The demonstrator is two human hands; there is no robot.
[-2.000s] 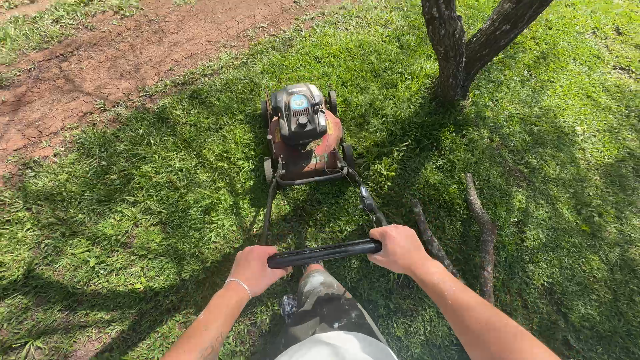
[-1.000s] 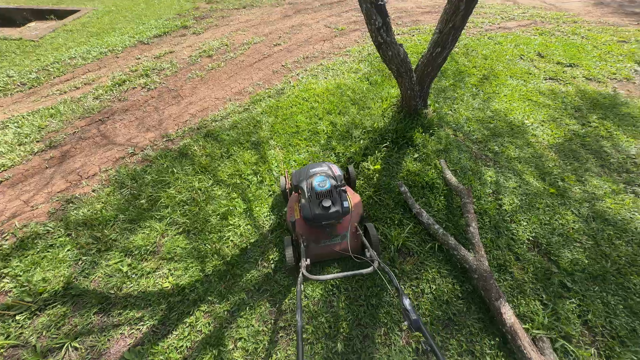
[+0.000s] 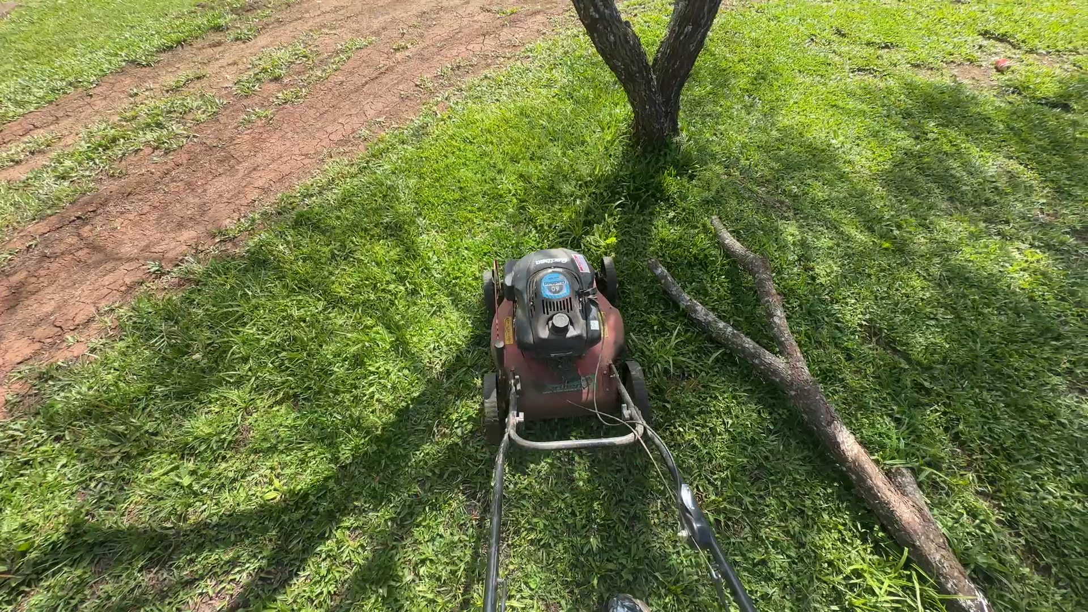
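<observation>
A push lawn mower (image 3: 557,340) with a worn red deck and a black engine stands on the grass in the middle of the head view. Its two black handle tubes (image 3: 495,518) run down and out through the bottom edge, and a thin cable hangs along the right one. The grip bar at their end is out of sight, as are my left hand and my right hand. The tip of a shoe (image 3: 627,603) shows at the bottom edge between the tubes.
A forked tree trunk (image 3: 653,102) rises beyond the mower, slightly right. A long forked branch (image 3: 837,442) lies on the grass to the mower's right. A strip of cracked red soil (image 3: 195,187) crosses the upper left. Tree shadows fall over the lawn.
The view has tilted up since two seconds ago, when both my hands were on the mower's grip bar; they have left the picture. The whole forked branch now shows.
</observation>
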